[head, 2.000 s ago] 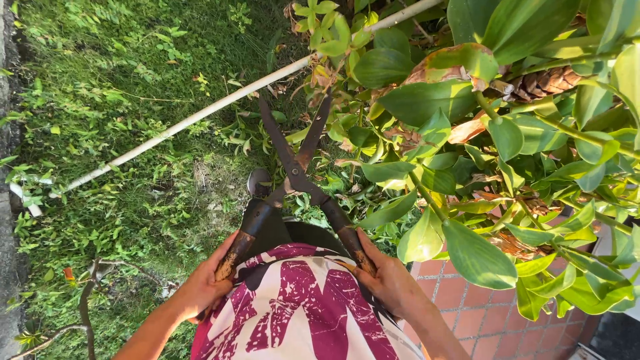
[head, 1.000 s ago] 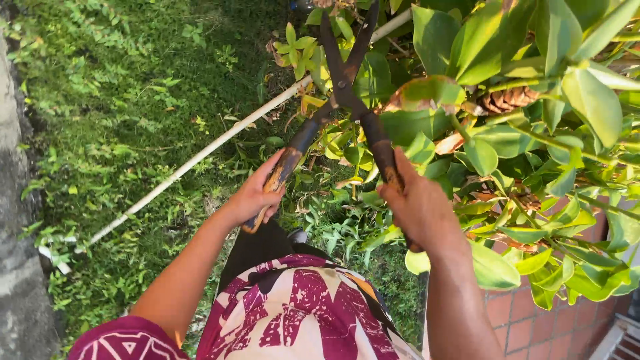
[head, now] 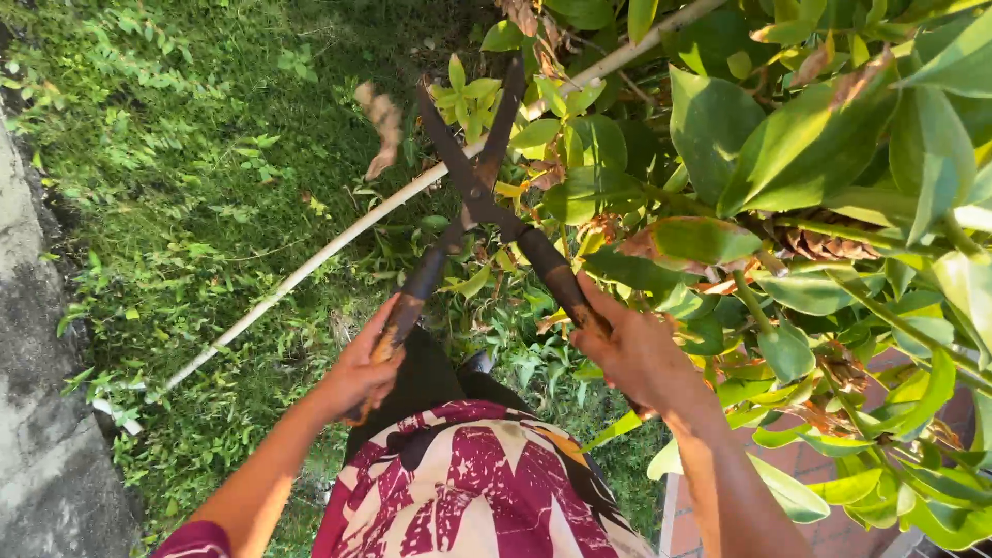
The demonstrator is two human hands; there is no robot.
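Note:
My left hand [head: 368,368] grips one worn handle of a pair of rusty hedge shears [head: 480,194]. Around the other handle, my right hand [head: 639,353] is closed. The two blades are spread and point away from me, with a small sprig of yellow-green leaves [head: 466,93] between them. A dry brown leaf [head: 381,128] appears blurred over the grass, left of the blades. Beneath the shears, a long pale pole [head: 333,246] runs diagonally; whether the blades touch it, I cannot tell.
Broad-leaved green plants [head: 798,155] with some dry leaves fill the right side. Grass and low weeds [head: 194,194] cover the ground at left, bordered by a concrete edge [head: 46,372]. Red paving [head: 806,457] shows under the plants at lower right.
Both hands and the shears first moved away from my body, up the view. Since one second ago the shears have come a little lower in view, and a blurred dry leaf now shows beside them.

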